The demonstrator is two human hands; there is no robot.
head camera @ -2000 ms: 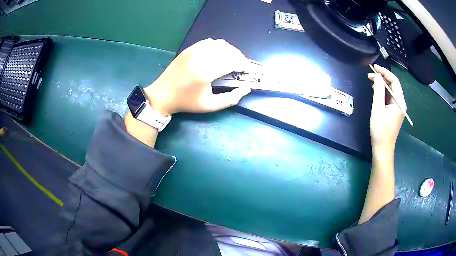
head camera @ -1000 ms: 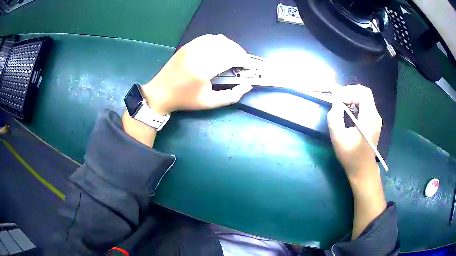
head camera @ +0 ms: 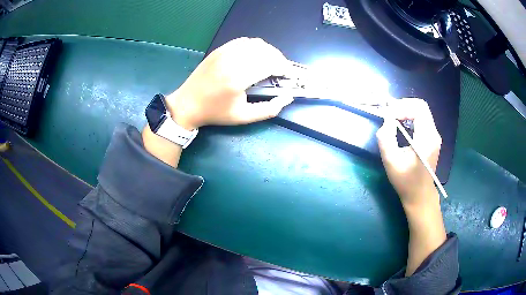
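My left hand (head camera: 236,83) grips the left end of a silver-grey strip fixture (head camera: 299,86) between thumb and fingers. The strip runs right into white glare, which hides its middle. My right hand (head camera: 410,147) is at the strip's right end and holds a thin pale applicator stick (head camera: 427,166) like a pen. The stick's rear end points down and right; its tip is lost in the hand and glare. Whether my right fingers also touch the strip, I cannot tell. Both hands are over the black mat (head camera: 277,29).
The round black microscope head (head camera: 392,40) stands at upper right, beside a keyboard (head camera: 464,34). A small metal strip (head camera: 338,15) lies at the mat's back. A black gridded tray (head camera: 26,83) is far left. A whitish round lid (head camera: 498,217) and dark tweezers (head camera: 524,239) lie at right.
My right hand has moved left from the mat's right side to the strip's right end, with the stick in it. My left hand has kept its hold. The last second shows hardly any movement.
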